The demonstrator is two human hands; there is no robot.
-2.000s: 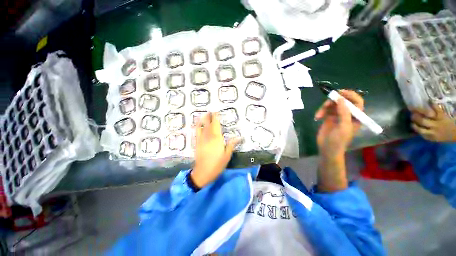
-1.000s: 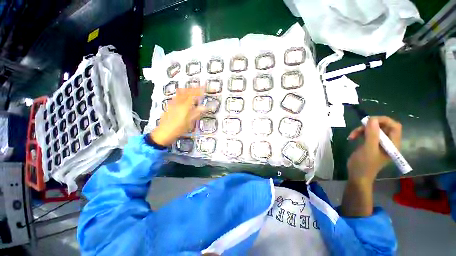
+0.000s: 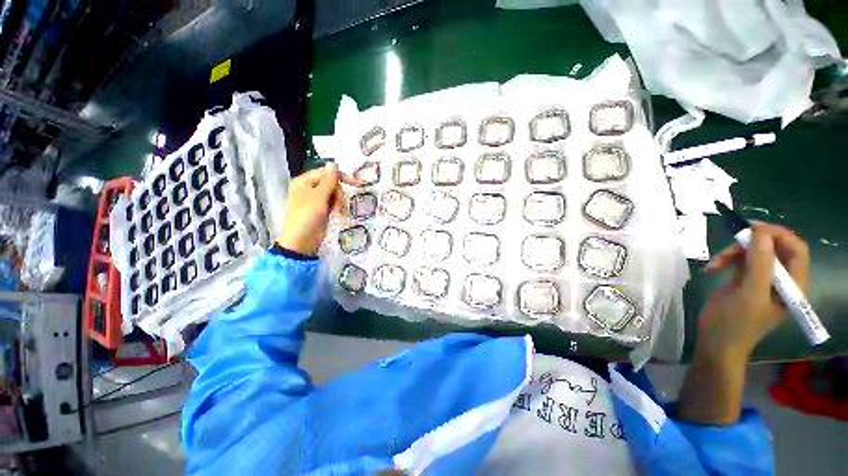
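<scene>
A white parts tray (image 3: 470, 186) holds rows of rounded-square metal frames (image 3: 487, 206), over a thin white liner with ragged edges. My left hand (image 3: 311, 206) is at the tray's left edge, its fingertips beside the leftmost frame of the second row (image 3: 367, 173); whether they grip anything is too blurred to tell. My right hand (image 3: 755, 288) holds a white marker pen (image 3: 798, 302) to the right of the tray, its dark tip pointing up and left, clear of the frames.
A second tray of dark frames (image 3: 181, 223) stands tilted at the left, by a red crate (image 3: 102, 265). Right of the main tray lie a white stick-like pen (image 3: 721, 149) and paper pieces (image 3: 697, 186). White packing sheets (image 3: 716, 56) lie at the back right. A red stool (image 3: 809, 390) shows lower right.
My left hand has moved left across the tray from its front middle to its left edge. My right hand still holds the marker. The view has shifted, so the bench items appear further right.
</scene>
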